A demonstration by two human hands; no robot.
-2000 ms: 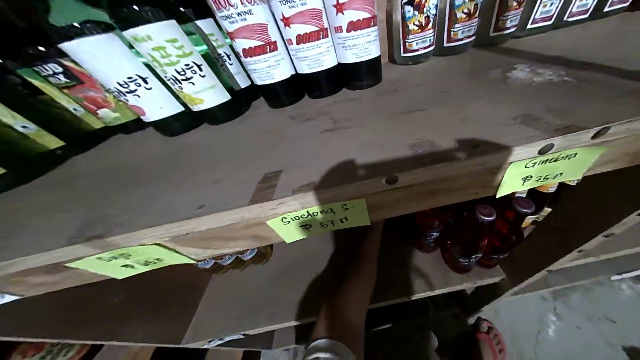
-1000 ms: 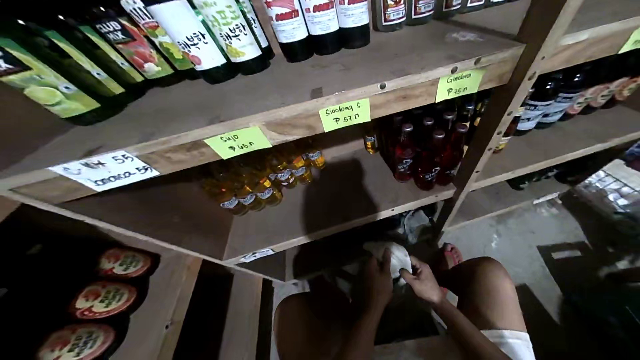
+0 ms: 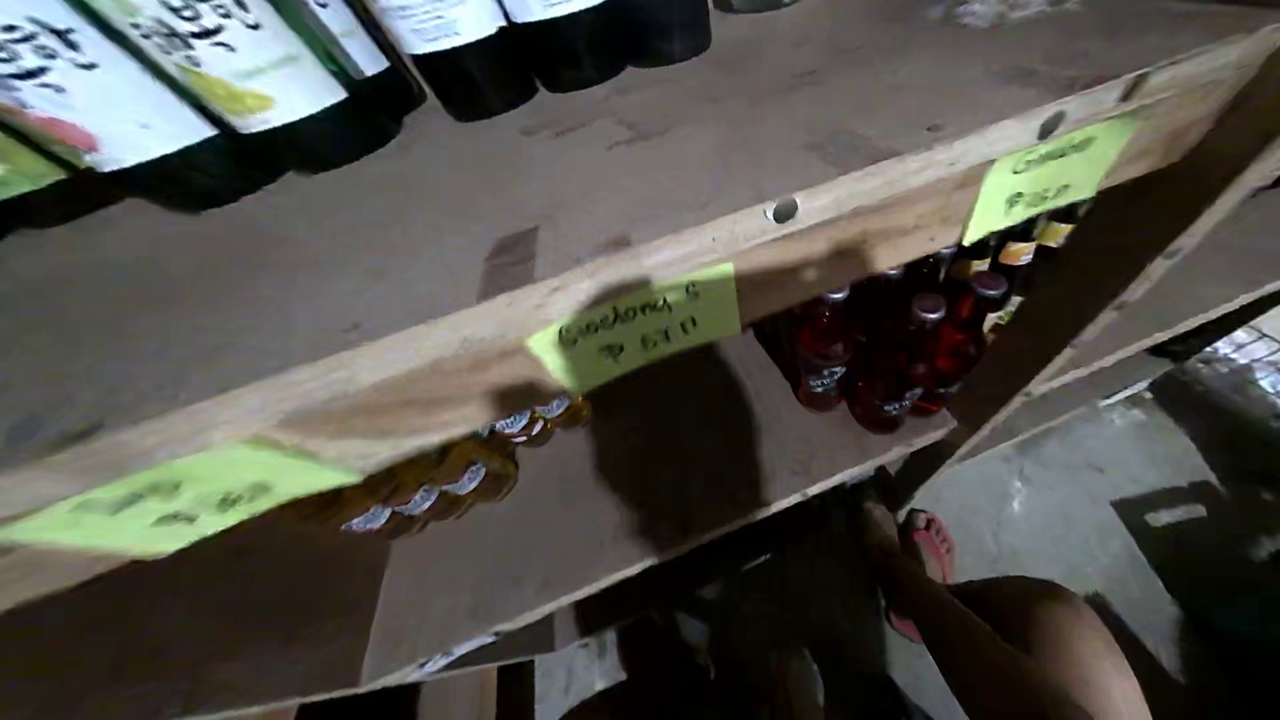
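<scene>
My right forearm reaches forward past the knee. My right hand [image 3: 879,508] is dark and partly blurred beside the lower shelf's front edge, near the foot of the upright; its fingers and anything in them cannot be made out. My left hand is not in view. Above the right hand, red bottles [image 3: 880,360] with dark caps stand on the lower shelf [image 3: 480,580]. Amber bottles [image 3: 450,485] stand farther left, partly hidden by the upper shelf's front board [image 3: 400,385]. Yellow-green handwritten price tags [image 3: 640,325] are fixed along this board.
Green bottles [image 3: 230,70] and dark bottles with white labels [image 3: 470,60] stand on the upper shelf [image 3: 640,150]. A wooden upright [image 3: 1110,270] rises at the right. A foot in a pink flip-flop [image 3: 932,550] rests on the concrete floor [image 3: 1020,500], beside a bent knee [image 3: 1050,620].
One second ago both hands held a whitish item together by the knees. Now the right hand is farther forward by the shelf edge and the left is out of view. The view has moved closer to the shelves.
</scene>
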